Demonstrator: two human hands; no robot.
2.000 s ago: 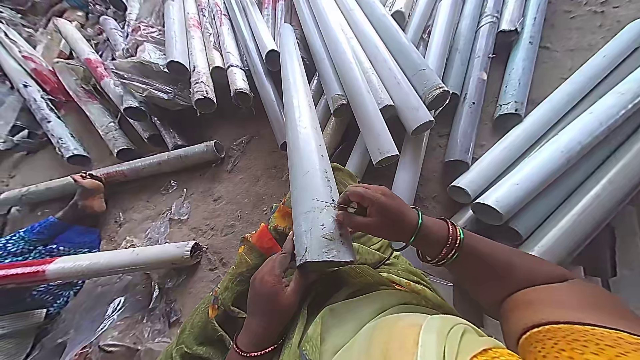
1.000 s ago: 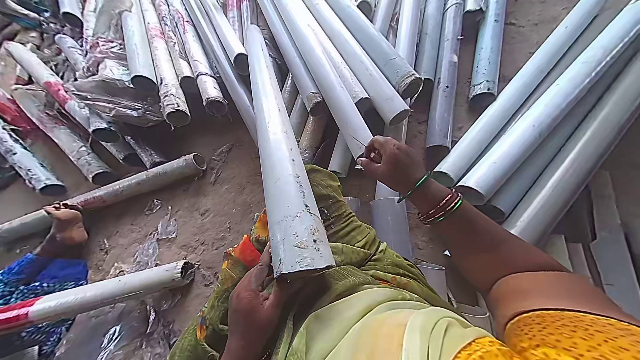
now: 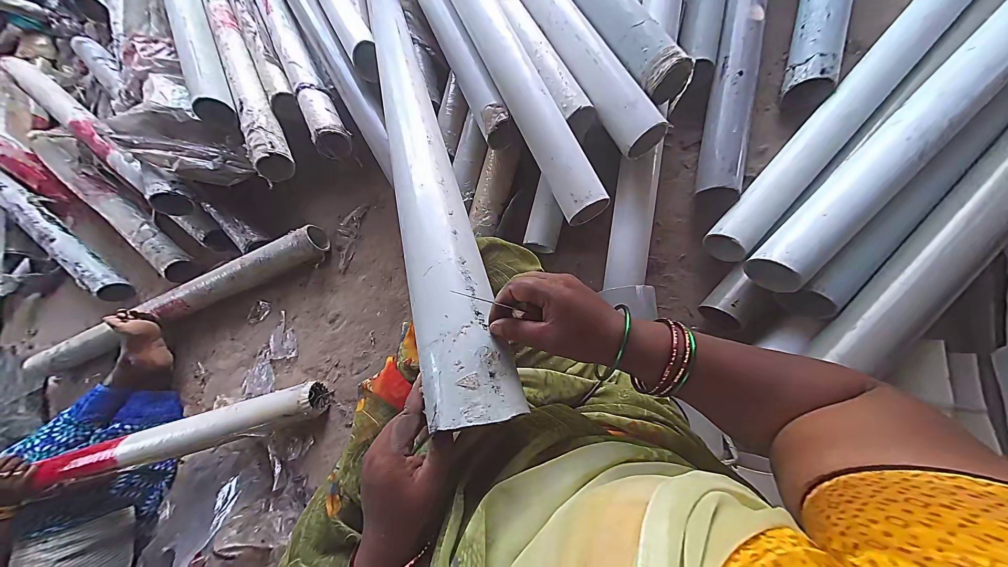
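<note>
A pale grey plastic pipe [image 3: 449,260] slants up and away from my lap, its near end scuffed and dotted with dark specks. My left hand [image 3: 405,472] grips that near end from below and the left; some of its fingers are hidden under the pipe. At the pipe's right side, my right hand [image 3: 531,315] pinches a thin, needle-like metal piece [image 3: 475,298], whose tip lies over the pipe's surface. What the rest of this piece looks like is hidden in the fingers.
Many grey pipes [image 3: 543,118] lie ahead, with more stacked at right [image 3: 874,165]. Red-marked pipes [image 3: 94,142] and plastic film [image 3: 173,126] lie at left. Another person's foot [image 3: 142,350] rests by a worn pipe [image 3: 236,276]; that person's hand [image 3: 12,476] touches a red-and-white pipe [image 3: 213,429].
My right hand was at the pipe's near end, moved off to its right, and is now back beside the pipe with the thin piece over it. My left hand keeps its hold.
</note>
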